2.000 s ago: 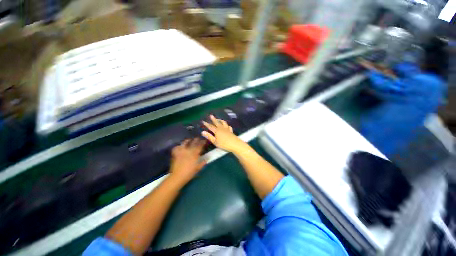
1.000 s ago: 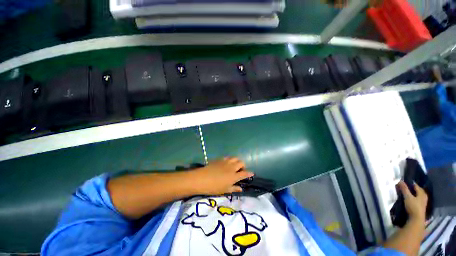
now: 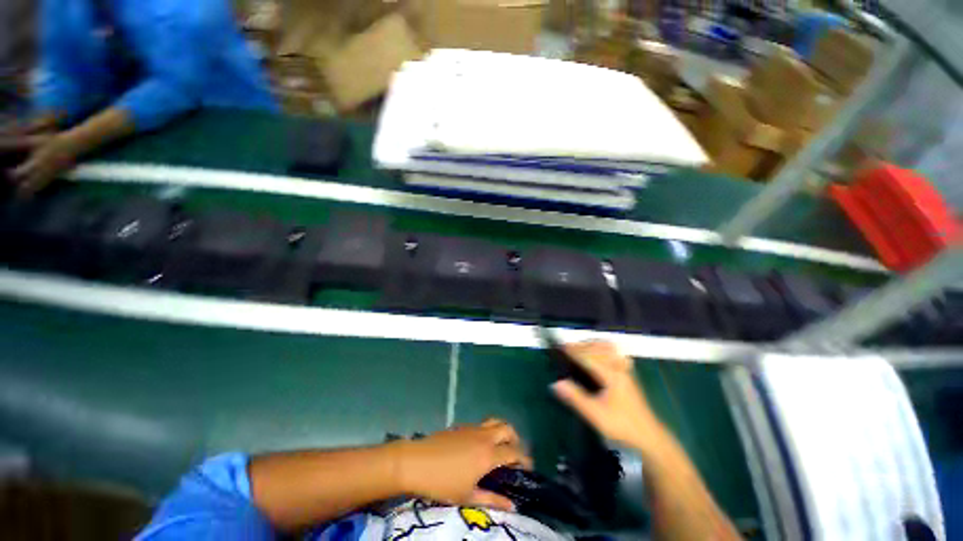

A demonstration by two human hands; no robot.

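Observation:
My left hand [image 3: 465, 463] lies at the worktop edge by my lap, its fingers on a pile of black watches [image 3: 549, 495]. My right hand [image 3: 607, 391] is above the green worktop near the white rail, holding a black watch strap [image 3: 570, 365] between thumb and fingers. More black straps hang or lie below it, blurred. Beyond the rail, black box lids [image 3: 460, 264] and box bases with small bright marks [image 3: 514, 271] stand side by side in a row on the green belt.
White blister trays [image 3: 539, 116] are stacked across the belt, with more trays [image 3: 855, 444] at right. A single black box [image 3: 318, 146] sits left of the far stack. A blue-sleeved person [image 3: 158, 63] reaches in at far left. A red bin [image 3: 898, 211] and grey post [image 3: 813, 148] are at right.
My right hand has come from the right-hand trays to the worktop in front of me, bringing black straps. My left hand stays near my lap. The view has tilted up, showing the far person.

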